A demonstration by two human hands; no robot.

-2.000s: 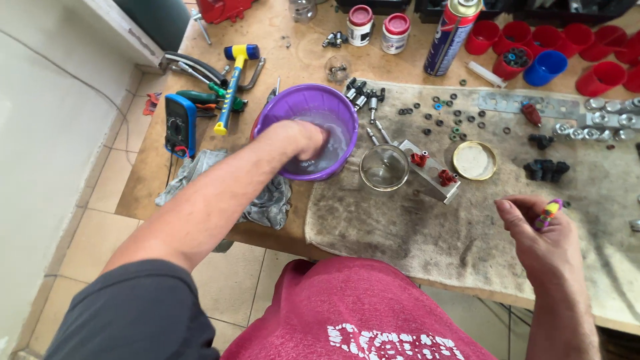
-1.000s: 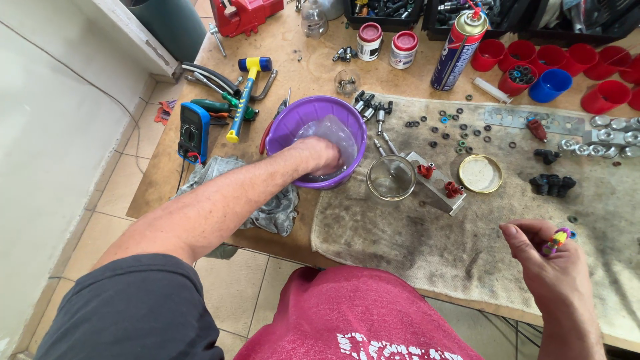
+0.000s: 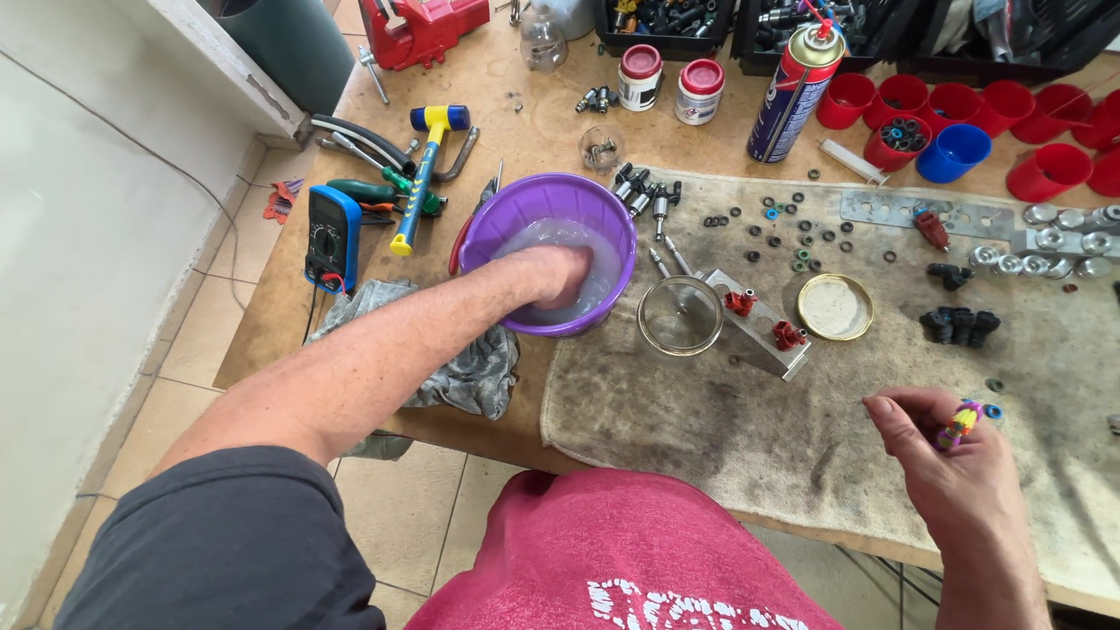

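My left hand (image 3: 560, 273) is dipped into cloudy liquid in a purple plastic bowl (image 3: 619, 302); its fingers are under the liquid, so what they hold is hidden. Over the stained cloth at the right, my right hand (image 3: 949, 442) has a small yellow, purple and blue item (image 3: 962, 422) between its curled fingers. Right of the bowl is an open glass jar (image 3: 681, 317), beside a metal block (image 3: 759, 337) bearing red fittings (image 3: 739, 304). The jar's round lid (image 3: 835, 307) lies flat farther right. Fuel injectors (image 3: 662, 208) rest by the bowl's upper right rim.
Rubber O-rings (image 3: 804, 226) lie scattered on the cloth (image 3: 630, 411). A spray can (image 3: 794, 94), red cups (image 3: 1048, 172) and a blue cup (image 3: 954, 154) stand behind. Left of the bowl are a mallet (image 3: 423, 179), a multimeter (image 3: 332, 238) and a grey rag (image 3: 468, 372).
My left hand has shifted within the bowl and stays in the liquid. My right hand still holds the small colourful item in much the same place.
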